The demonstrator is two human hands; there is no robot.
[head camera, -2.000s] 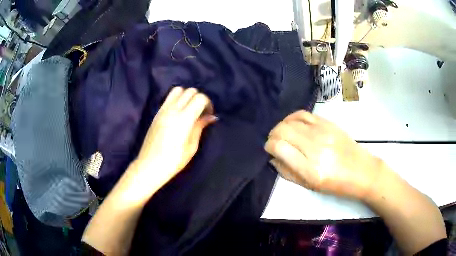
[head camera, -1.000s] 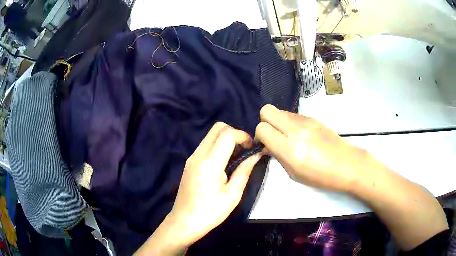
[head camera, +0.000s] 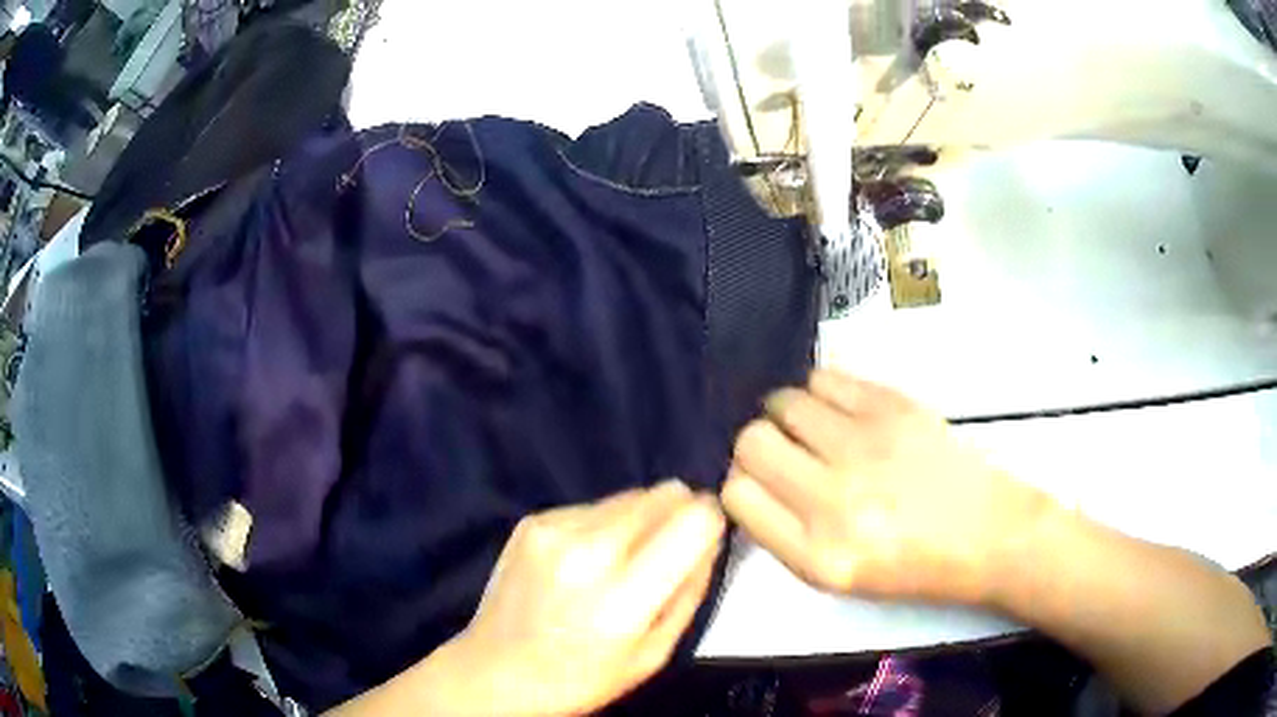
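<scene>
A dark navy to purplish denim garment (head camera: pixel 476 336) lies spread left of the needle area, its right edge reaching the presser foot area. Its pale grey-blue wrong side (head camera: pixel 98 462) shows at the far left. Orange-gold thread tails (head camera: pixel 445 189) lie on the cloth. My left hand (head camera: pixel 602 588) pinches the garment's edge near the table's front edge. My right hand (head camera: pixel 868 490) grips the same edge just right of it, the hands almost touching. The fingertips and the pinched cloth are largely hidden.
The cream-white sewing machine arm (head camera: pixel 1106 84) stands at the upper right, with a dark tension knob (head camera: pixel 903 200) beside the needle area. The white machine table (head camera: pixel 1148 476) extends right, with a dark seam line. More dark cloth (head camera: pixel 224 126) lies at the upper left.
My left hand has moved from mid-cloth to the garment's right edge, then down beside my right hand. The fold held up between the hands a second ago is now lower and mostly hidden.
</scene>
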